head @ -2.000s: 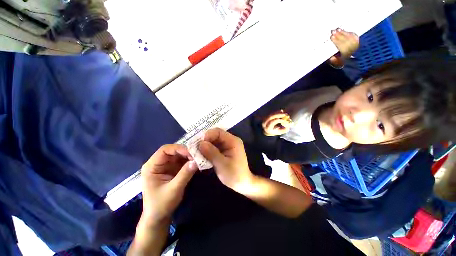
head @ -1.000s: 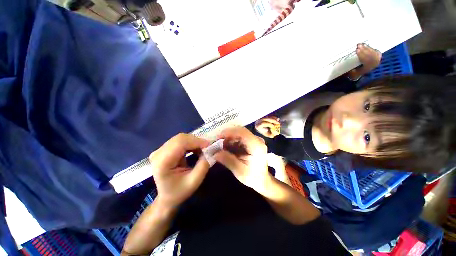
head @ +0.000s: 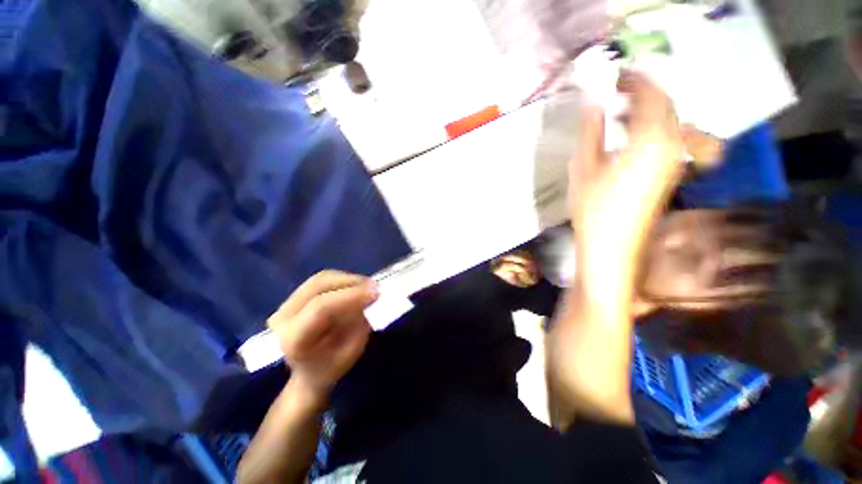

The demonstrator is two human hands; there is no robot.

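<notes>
My left hand (head: pixel 326 326) is pinched on a small white label (head: pixel 390 310) at the table's front edge; the label sticks out to the right of the fingertips. My right hand (head: pixel 629 156) is stretched out over the right part of the table and is blurred. A blurred white thing (head: pixel 597 76) shows at its fingers; I cannot tell whether it is held. A large navy cloth panel (head: pixel 180 189) lies heaped on the left, its edge running beside the machine parts (head: pixel 326 33) at the top.
The white table (head: pixel 454 198) bears a red tape strip (head: pixel 473 122) and blurred green and dark items near my right hand. A person (head: pixel 718 265) stands at the right, with a hand near the table edge. Blue crates (head: pixel 695 383) show at the lower right.
My right hand has left the label and swung up and right across the table. My left hand keeps the label near the front edge. The view has shifted slightly.
</notes>
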